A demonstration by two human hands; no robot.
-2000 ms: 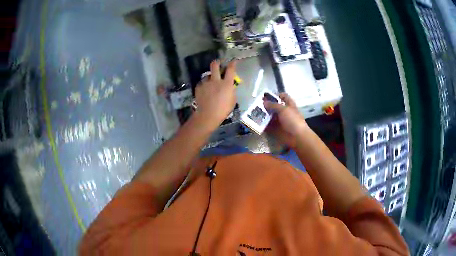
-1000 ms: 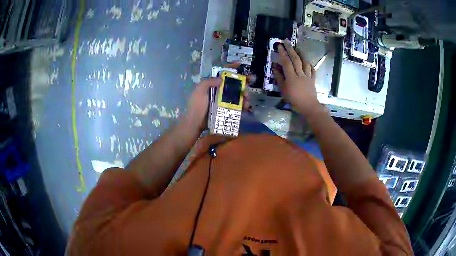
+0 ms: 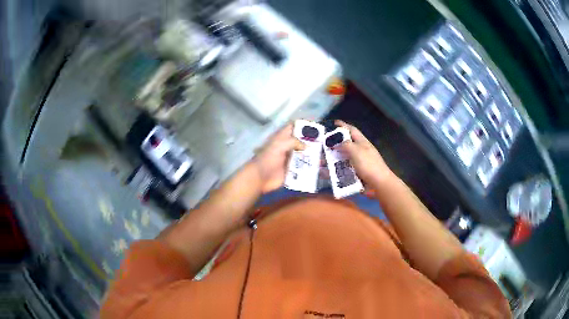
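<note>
My left hand [image 3: 274,160] holds a white phone unit [image 3: 304,163], back side up, with its dark oval at the top. My right hand [image 3: 367,163] holds another phone unit [image 3: 342,168], also back side up and slightly tilted. The two phones are side by side in front of my body, close at their upper ends. A third phone unit [image 3: 167,156] lies in the dark fixture [image 3: 138,134] on the machine bed at the left, blurred.
The off-white machine [image 3: 274,81] has a red-orange emergency stop [image 3: 335,86] at its corner. A blister tray [image 3: 397,78] with several phones lies on the dark green conveyor belt at the upper right. A fan [image 3: 529,198] and a red pouch [image 3: 520,230] are at the right.
The view has turned toward the conveyor tray. The left hand's phone with its yellow front showing now shows a white back. My right hand has left the fixture and now holds a phone beside the left one.
</note>
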